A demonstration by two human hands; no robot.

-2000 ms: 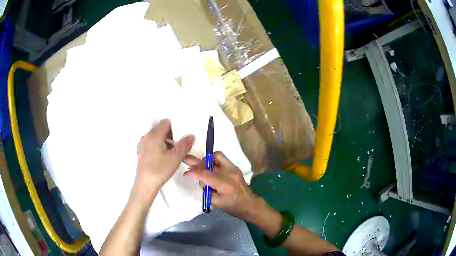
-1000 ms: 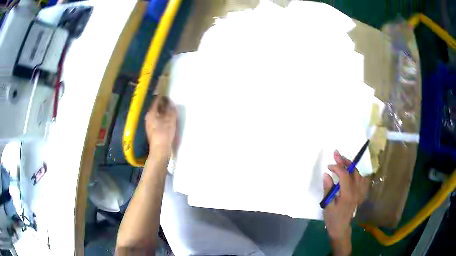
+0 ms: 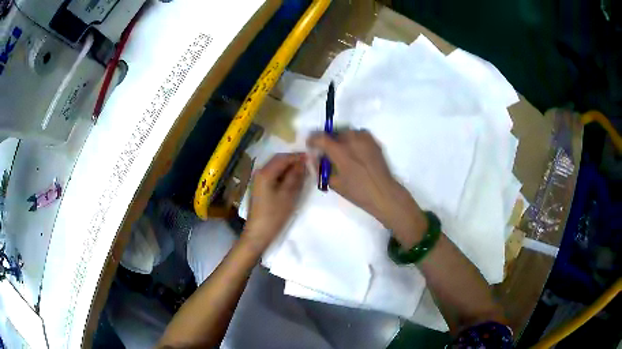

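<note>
White cut fabric pieces (image 3: 423,150) lie in a fanned pile with stepped edges on a cardboard top (image 3: 535,150). My left hand (image 3: 276,194) is at the pile's left side, fingertips pinched together; what lies between them is too small to tell. My right hand (image 3: 358,167) is beside it, slightly blurred, and holds a blue pen (image 3: 326,163) upright in the picture, dark tip away from me. The two hands' fingertips nearly meet over the pieces. A tan ticket (image 3: 278,117) lies just beyond my left hand. Another tan ticket (image 3: 513,244) shows at the pile's right edge.
A yellow rail (image 3: 256,102) runs along the trolley's left side; another yellow rail (image 3: 586,317) is at lower right. A curved white table (image 3: 146,129) with a printed scale stands at left, bearing a white sewing machine (image 3: 41,75) and pink-handled snips (image 3: 46,198).
The view has swung; the machine table now fills more of the left. My left hand has come off the pile's left edge, and my right hand with the pen has moved left beside it.
</note>
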